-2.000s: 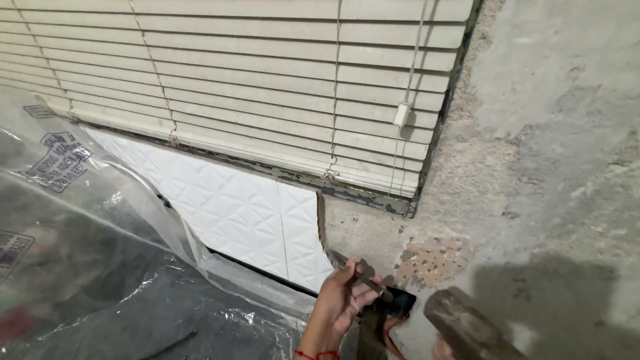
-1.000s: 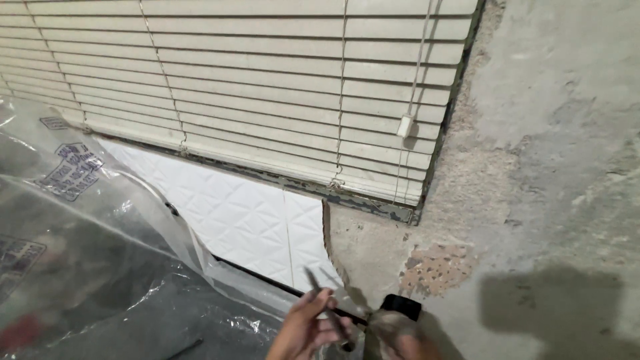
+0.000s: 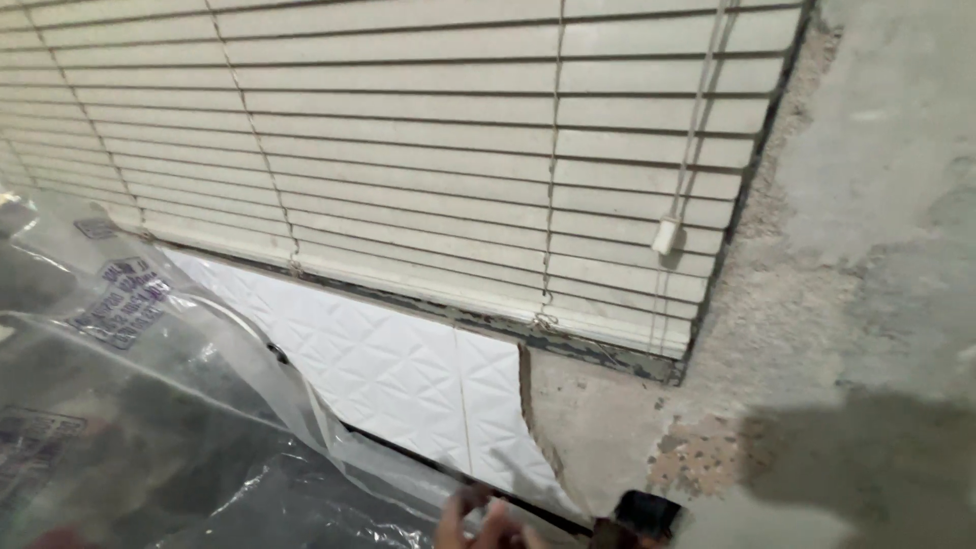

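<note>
My left hand (image 3: 492,526) is at the bottom edge, blurred and cut off by the frame, with its fingers bent near the lower edge of the white patterned tiles (image 3: 404,374). A dark patch shows at the fingertips; whether they hold the rod-like metal tool cannot be told. The tiles end at the right in a rough, curved edge against bare mortar (image 3: 587,419). Just right of my left hand is a black object (image 3: 648,515), its lower part cut off by the frame. Neither my right hand nor the hammer is visible.
White slatted blinds (image 3: 412,168) with a cord pull (image 3: 666,235) hang over a worn dark window frame edge (image 3: 610,354). Clear plastic sheeting (image 3: 191,427) with printing lies at lower left. The rough plastered wall (image 3: 892,252) has a pitted patch (image 3: 698,457) and a shadow.
The hammer, seen at lower right two seconds ago, and my right hand have left view. The metal tool held in my left hand earlier no longer shows clearly. The view has shifted slightly.
</note>
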